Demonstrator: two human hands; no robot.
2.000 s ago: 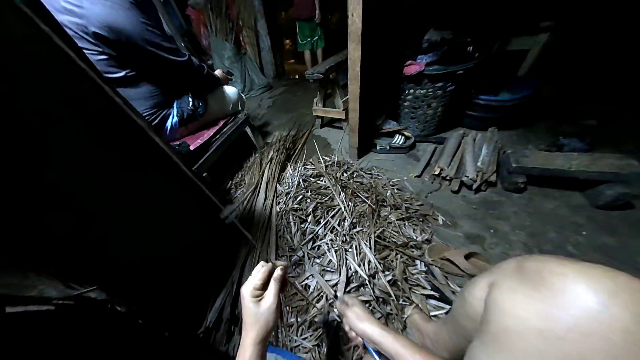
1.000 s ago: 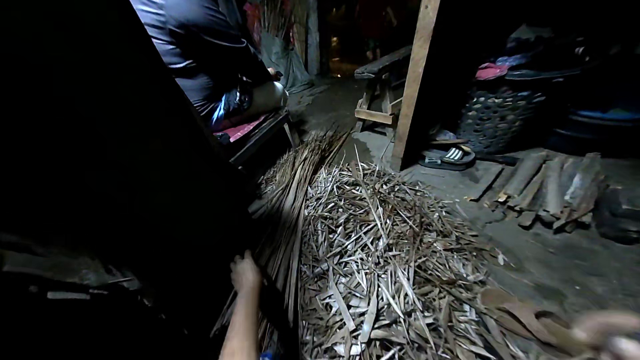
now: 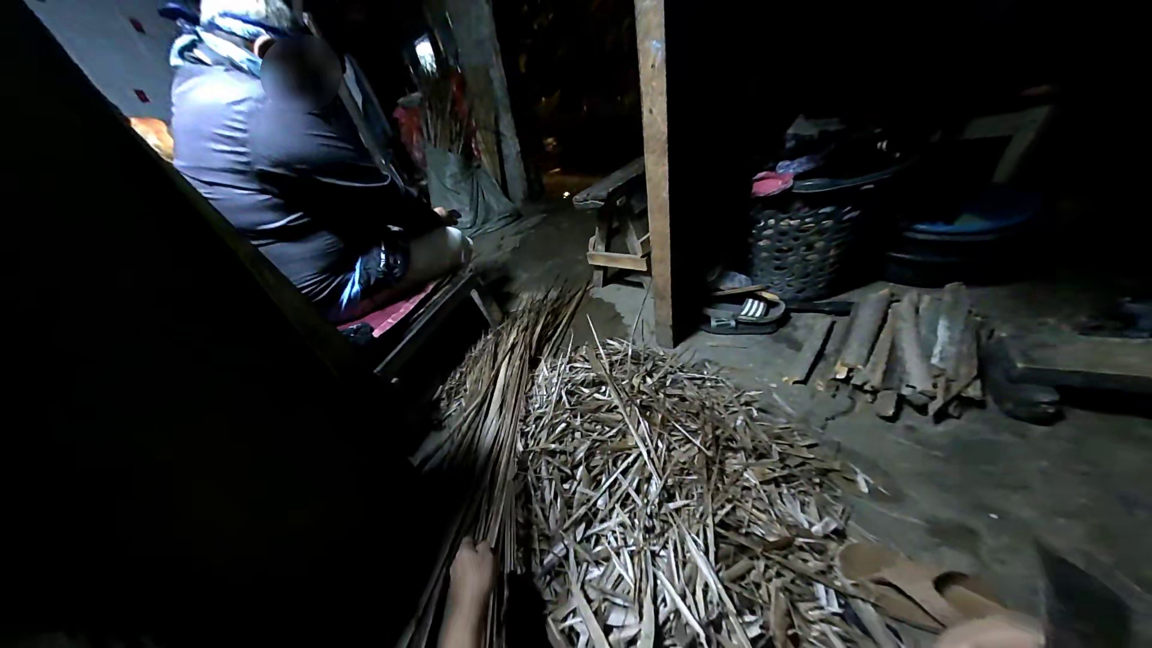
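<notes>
My left hand (image 3: 473, 560) is at the bottom centre, against the lower end of a bundle of long dry leaf strips (image 3: 504, 423); its fingers are dark and partly hidden, so a firm grip cannot be confirmed. To the right of the bundle spreads a heap of short dry leaf pieces (image 3: 666, 504). At the bottom right corner a blurred bit of bare skin (image 3: 990, 630) shows beside a dark, blurred blade-like shape (image 3: 1080, 594); whether it is my right hand is unclear. Brown sandals (image 3: 909, 576) lie at the heap's right edge.
A seated person (image 3: 288, 180) is on a low bench (image 3: 427, 328) at upper left. A wooden post (image 3: 657, 180) stands beyond the heap, with a slide sandal (image 3: 745, 313) by its foot. Split firewood (image 3: 909, 351), a woven basket (image 3: 801, 247) and a small wooden stand (image 3: 619, 225) are farther back.
Two seconds ago both hands were close together over the near side of the heap. Since then my left hand has come to the long strips, and the other has left the heap. The view has shifted.
</notes>
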